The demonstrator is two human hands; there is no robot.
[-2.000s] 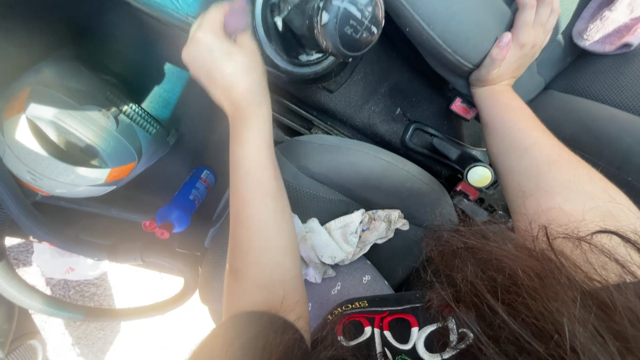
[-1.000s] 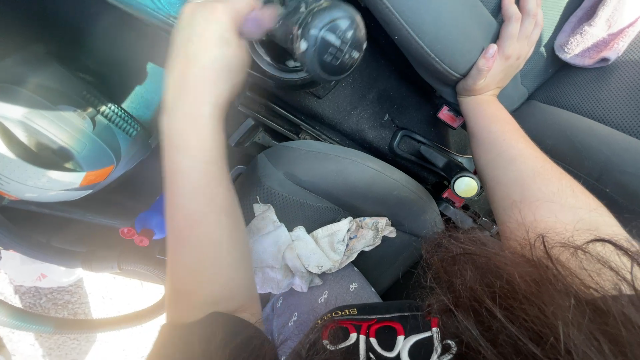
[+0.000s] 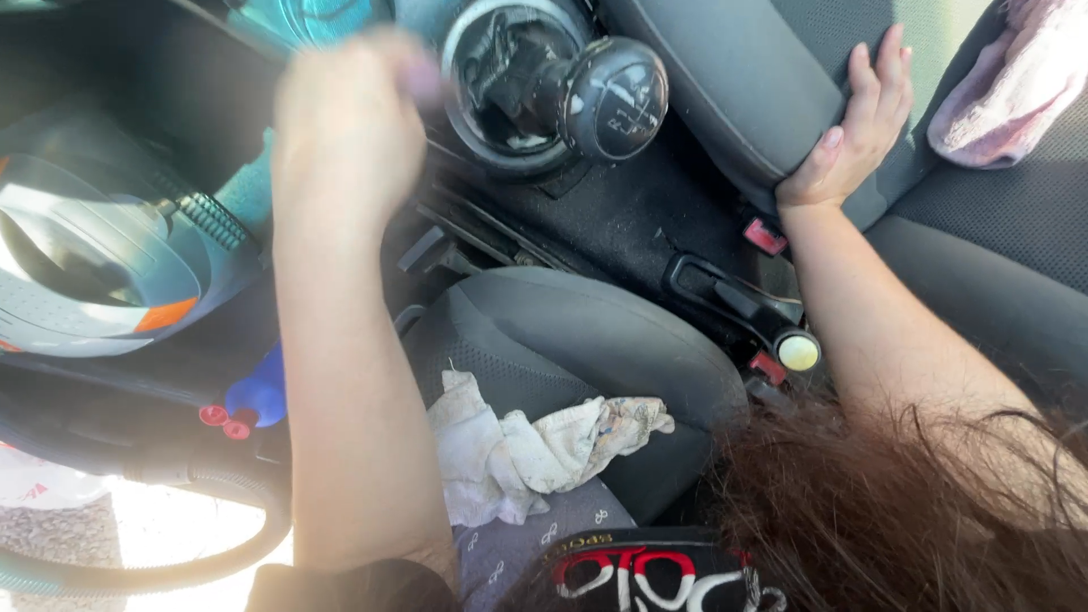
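Observation:
My left hand is raised over the dashboard side, left of the gear knob. It is motion-blurred, with curled fingers and a pinkish patch at the thumb; whether it holds anything is unclear. My right hand rests, fingers spread, on the grey passenger seat. A pink-and-white cloth lies on that seat, right of the hand. Below the gear lever, a crumpled, stained white cloth lies across the edge of the grey driver's seat and patterned grey fabric.
A grey-and-orange appliance with a coiled hose stands at left, near a blue bottle with red ends, partly behind my left forearm. The steering wheel curves below it. Between the seats are the handbrake and red belt buckles. Hair hangs lower right.
Beside the gear knob a second ago, my left hand is now farther left of it. My right hand stays on the passenger seat. The view has shifted somewhat.

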